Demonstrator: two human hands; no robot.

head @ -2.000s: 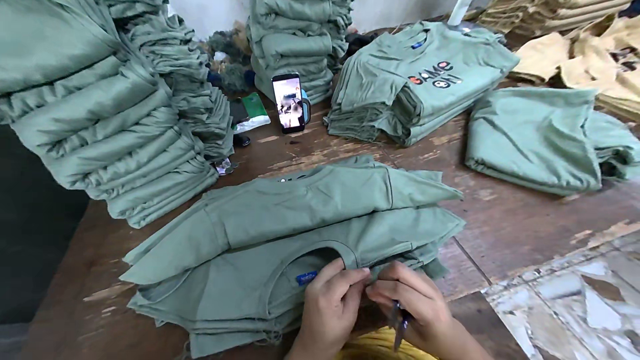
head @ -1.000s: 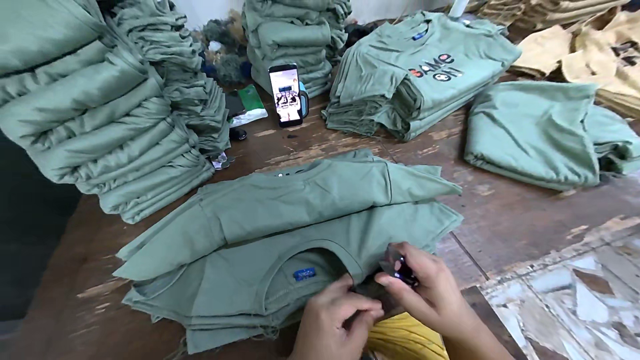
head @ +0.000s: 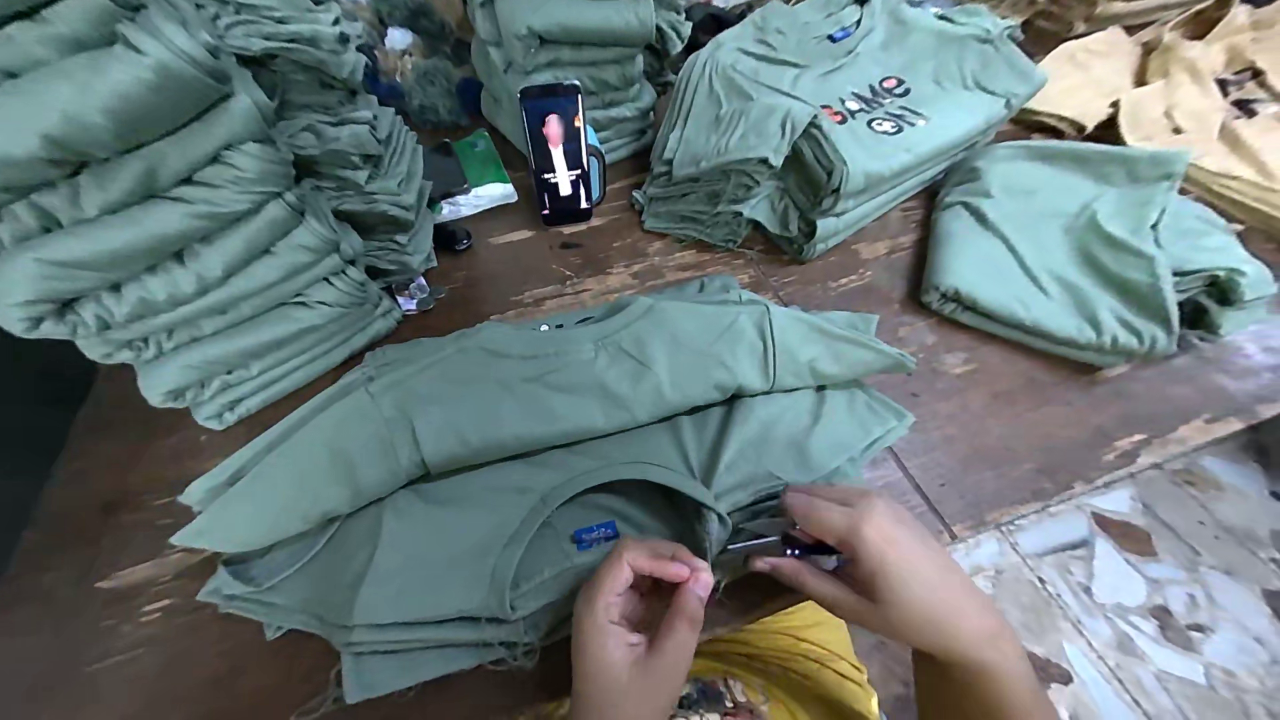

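Note:
Green T-shirts (head: 420,560) lie stacked at the table's near edge, the top one with a ribbed neckline and a blue neck label (head: 596,535). At the right side of that neckline, my left hand (head: 645,620) pinches thumb and forefinger together; a thread or bit of fabric between them is too small to make out. My right hand (head: 870,570) holds small thread snips (head: 790,546), their blades pointing left toward the neckline. Behind the top shirt lies another folded green shirt (head: 600,375).
Tall piles of folded green garments (head: 170,230) rise at the left. A phone (head: 557,155) stands upright at the back, near a green packet (head: 485,165). Printed green shirts (head: 850,120), a folded green garment (head: 1060,250) and tan fabric pieces (head: 1190,110) lie at the right.
My right hand has turned the snips from pointing down toward me to pointing left at the neckline. The hands remain near the collar's right side.

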